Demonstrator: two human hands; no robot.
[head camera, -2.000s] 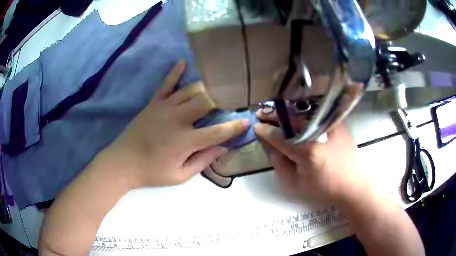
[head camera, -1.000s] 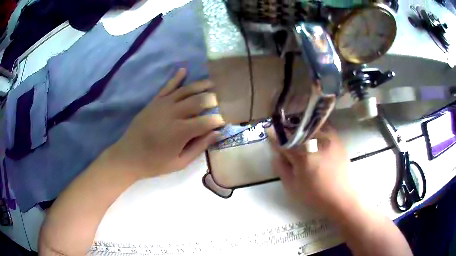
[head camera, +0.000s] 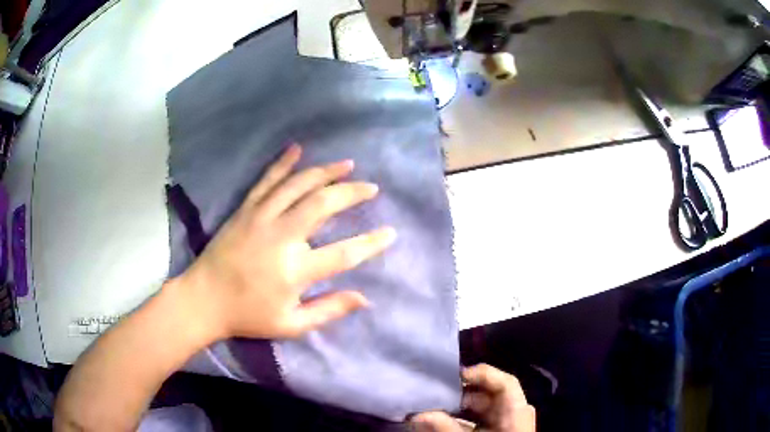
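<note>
A garment panel (head camera: 380, 152), pale grey-lavender side up with raw edges, lies over the table below the machine. Its top right corner is at the presser foot (head camera: 433, 59), beside a yellow-green mark. A dark strip (head camera: 187, 215) runs down its left part and passes under my left hand. My left hand (head camera: 283, 253) lies flat on the panel with fingers spread. My right hand (head camera: 490, 401), cut off by the bottom edge, pinches the panel's lower right corner at the table's front.
Black-handled shears (head camera: 694, 198) lie open-handled on the right of the table (head camera: 540, 228). A blue basket frame (head camera: 682, 312) stands at the lower right. A dark-framed object (head camera: 743, 135) lies at the right edge. Purple items (head camera: 18, 245) are at the left edge.
The panel has moved from the left to below the presser foot and lies differently. My left hand moved with it. My right hand left the needle area for the panel's lower corner. The view has shifted.
</note>
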